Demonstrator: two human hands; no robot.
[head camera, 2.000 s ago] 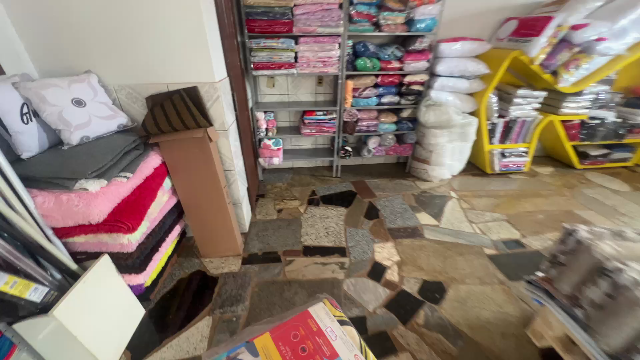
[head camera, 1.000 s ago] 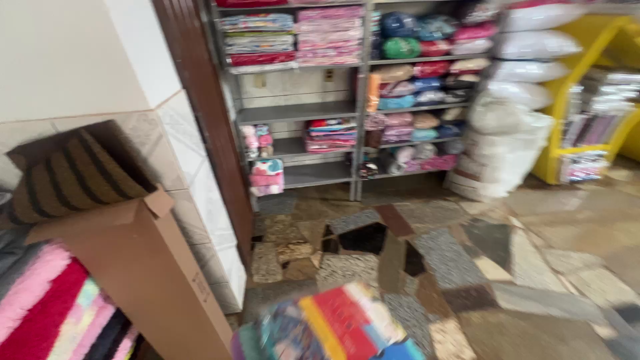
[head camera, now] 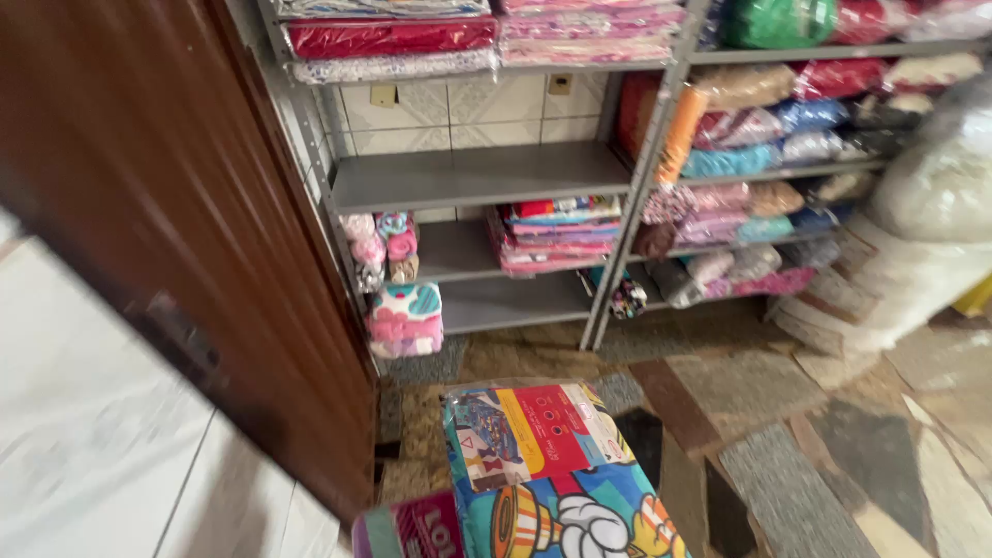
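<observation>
Neither of my hands shows in the head view. At the bottom centre, a plastic-wrapped folded textile (head camera: pixel 566 496) with a colourful cartoon print and a printed card insert juts into view above the stone floor; whatever holds it is hidden below the frame. Against its left side lies another package (head camera: pixel 411 523) with a purple label bearing writing. Beyond them stands a grey metal shelf unit (head camera: pixel 480 174), with a stack of packaged textiles (head camera: pixel 562 236) on a lower shelf. Rolled fabrics (head camera: pixel 380 248) and folded pink and white blankets (head camera: pixel 407 319) sit at its left end.
A brown door (head camera: pixel 194 232) rises close on the left, beside a white tiled wall (head camera: pixel 85 403). Bagged textiles (head camera: pixel 736 147) fill the right-hand shelves. Large plastic-wrapped bundles (head camera: pixel 883 271) stand on the irregular stone floor (head camera: pixel 744 387) at the right.
The view has moved much nearer to the shelves and the door. More of the cartoon-print package shows, with the purple-labelled package beside it. The cardboard box and blanket pile at left have left the view.
</observation>
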